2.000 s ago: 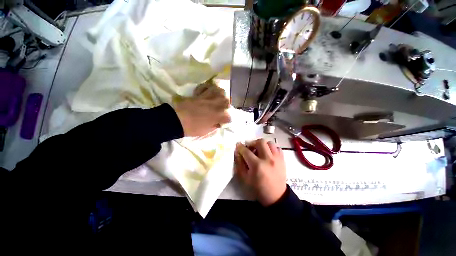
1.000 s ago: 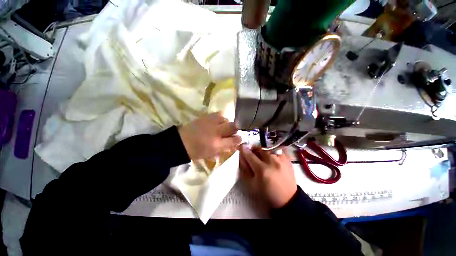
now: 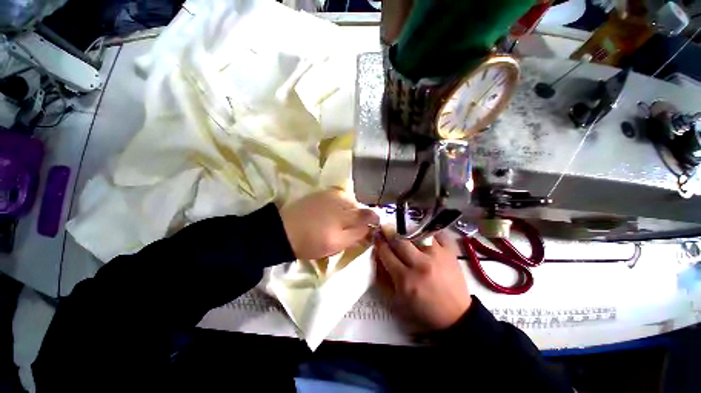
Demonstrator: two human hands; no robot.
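Note:
The cream-white garment piece (image 3: 230, 115) lies bunched left of the machine, one pointed corner reaching the table's front edge. My left hand (image 3: 327, 224) presses and grips the cloth just left of the needle area. My right hand (image 3: 426, 280) is at the front of the presser foot, its fingertips pinching the cloth edge close to my left fingertips. The grey-white machine head (image 3: 553, 146) stands at the right. The presser foot and needle are mostly hidden by the head and fingers. Red-handled scissors (image 3: 503, 257) lie under the machine arm.
A round gold-rimmed dial (image 3: 478, 98) sits on the head below a dark green cylinder (image 3: 453, 34). A printed ruler (image 3: 557, 316) runs along the white table's (image 3: 96, 165) front edge. A purple device (image 3: 17, 173) and purple bar (image 3: 54, 201) are at far left.
Both hands have moved closer together, near the needle. The cloth between them is drawn in. The scissors and machine appear shifted as the camera view moved.

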